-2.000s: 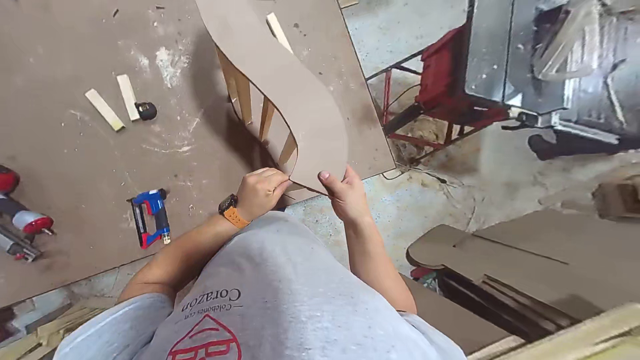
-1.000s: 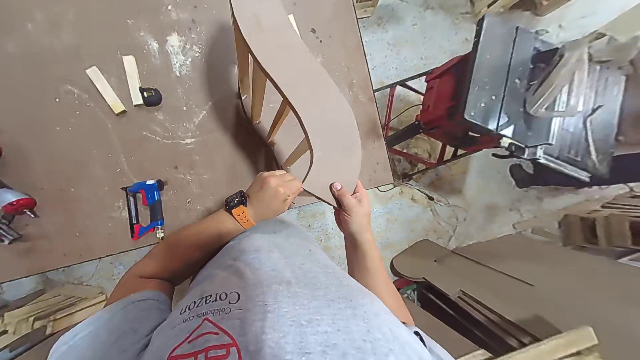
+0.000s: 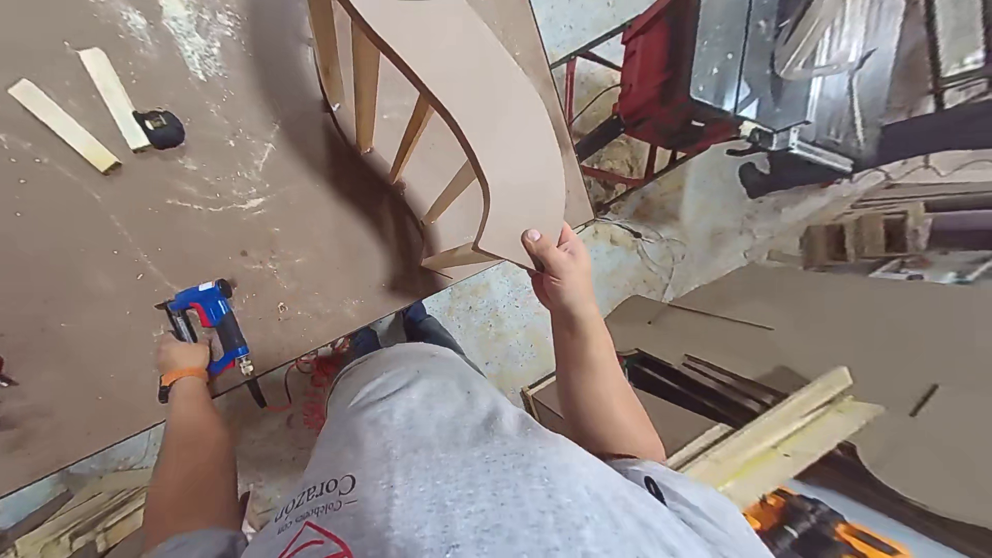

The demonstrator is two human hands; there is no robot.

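Observation:
An S-curved panel (image 3: 515, 132), a thin fibreboard-like sheet, lies raised above the worktable (image 3: 232, 248), with slanted wooden struts (image 3: 408, 139) between it and a lower curved edge. My right hand (image 3: 562, 267) grips the panel's near end, thumb on top. At the table's front edge my left hand (image 3: 182, 356), with an orange-strapped watch on the wrist, is at the blue and black pneumatic stapler (image 3: 221, 318); its fingers are partly hidden, so its hold is unclear. Two short wood strips (image 3: 66, 128) lie at the upper left, one touching a black tape measure (image 3: 160, 129).
A table saw (image 3: 713, 70) on a red stand is beyond the table's right side. Cut boards (image 3: 876, 310) and pale timber (image 3: 783, 434) lie at the lower right, near an orange and black tool (image 3: 821, 527). A red coiled hose (image 3: 316, 387) hangs below the table edge.
My left hand has let go of the curved panel's near end and moved left to the stapler. My right hand still holds the panel.

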